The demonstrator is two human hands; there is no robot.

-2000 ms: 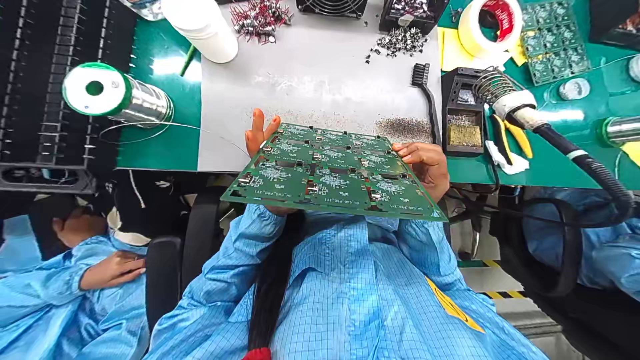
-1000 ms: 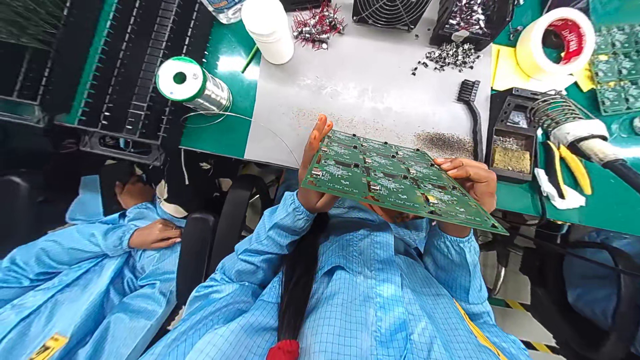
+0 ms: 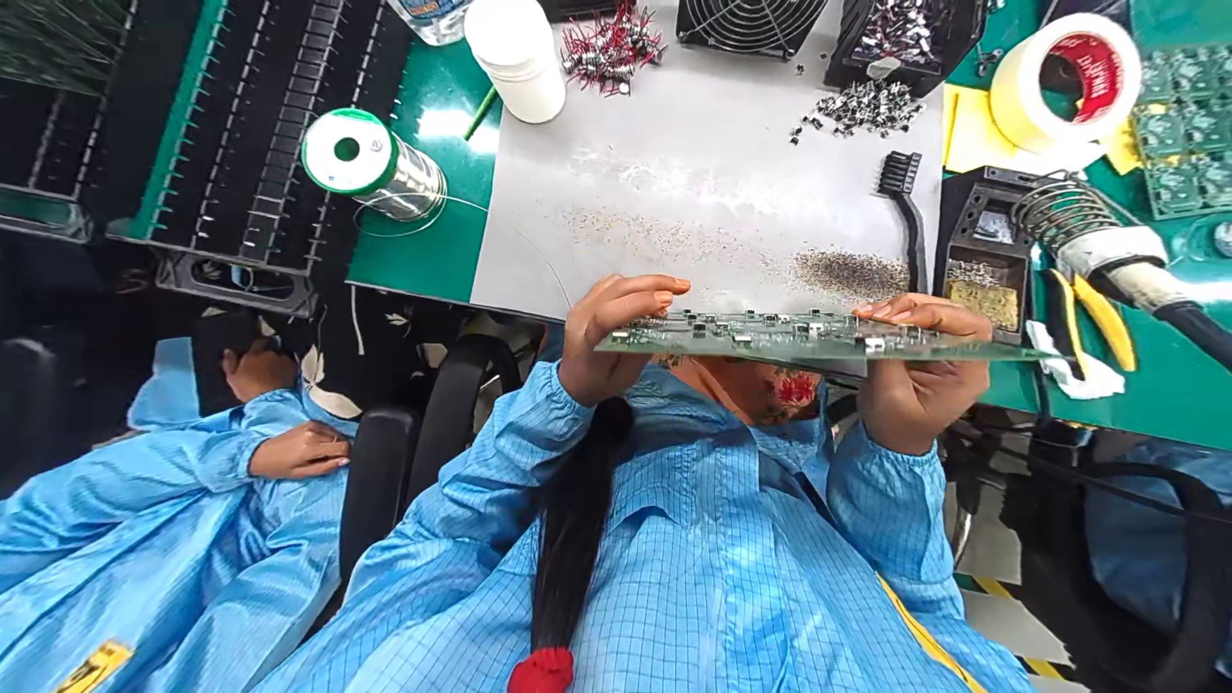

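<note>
A green printed circuit board panel with small mounted components is held nearly edge-on between my hands, above my lap at the front edge of the bench. My left hand grips its left end, with fingers over the top face. At the right end, my right hand has fingers on top and the rest of the hand below the board. Beyond the panel lies a grey work mat with dark clippings scattered on it. A black brush lies on the mat's right side.
A solder wire spool, white bottle and red-leaded components stand left and back. Rightward are a soldering iron in its coil holder, yellow-handled pliers, tape roll and loose parts. A co-worker's hand rests at left.
The board has been tilted from showing its broad component face to nearly edge-on, with both hands still holding it. The view has shifted sideways.
</note>
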